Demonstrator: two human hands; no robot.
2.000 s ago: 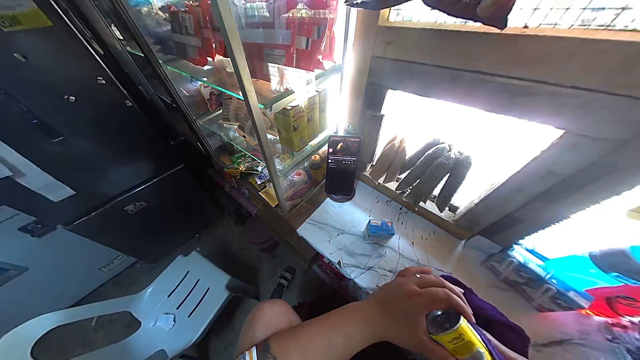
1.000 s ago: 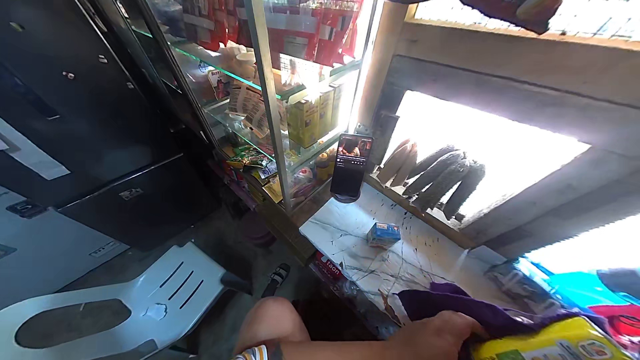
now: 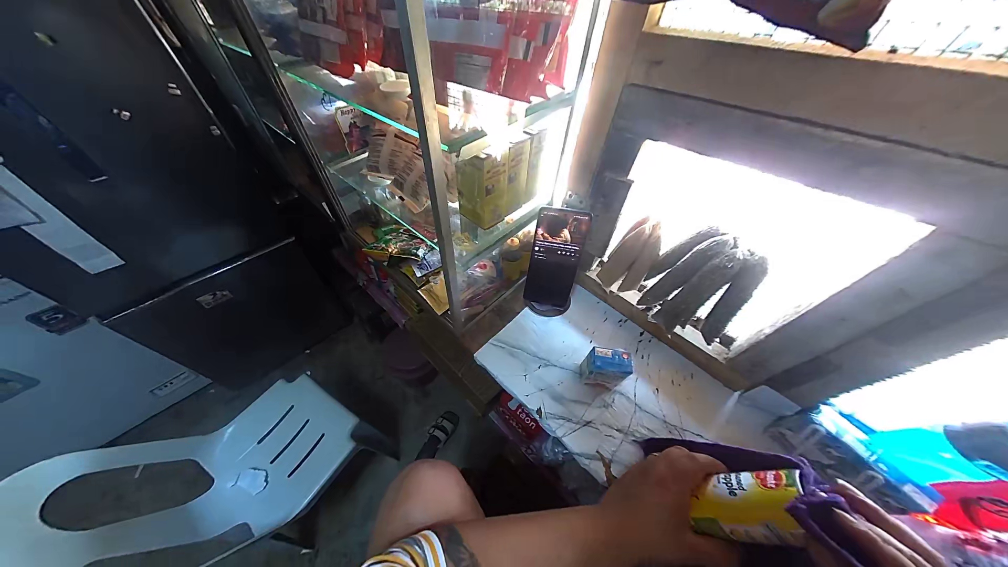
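My left hand (image 3: 661, 500) grips one end of a yellow canned drink (image 3: 748, 504), which lies on its side in the air at the lower right. Around the can's other end is a purple cloth (image 3: 819, 512), held by my right hand (image 3: 886, 528); part of that hand is cut off by the frame edge. More of the cloth shows behind the can, beside the white marble-patterned counter (image 3: 575, 409). A small blue box (image 3: 608, 365) sits on this counter, left of and beyond my hands.
A phone (image 3: 555, 260) stands upright at the counter's back corner. Beside it is a glass display case (image 3: 429, 157) with packets and boxes. Gray cloth strips (image 3: 701, 276) hang at a bright opening. A white plastic chair (image 3: 276, 449) stands at lower left, a blue package (image 3: 890, 449) at right.
Compared with one second ago, the can shows farther left, and my right hand has come into clear view with the cloth at the can's end. Two seconds ago my left hand lay over the can.
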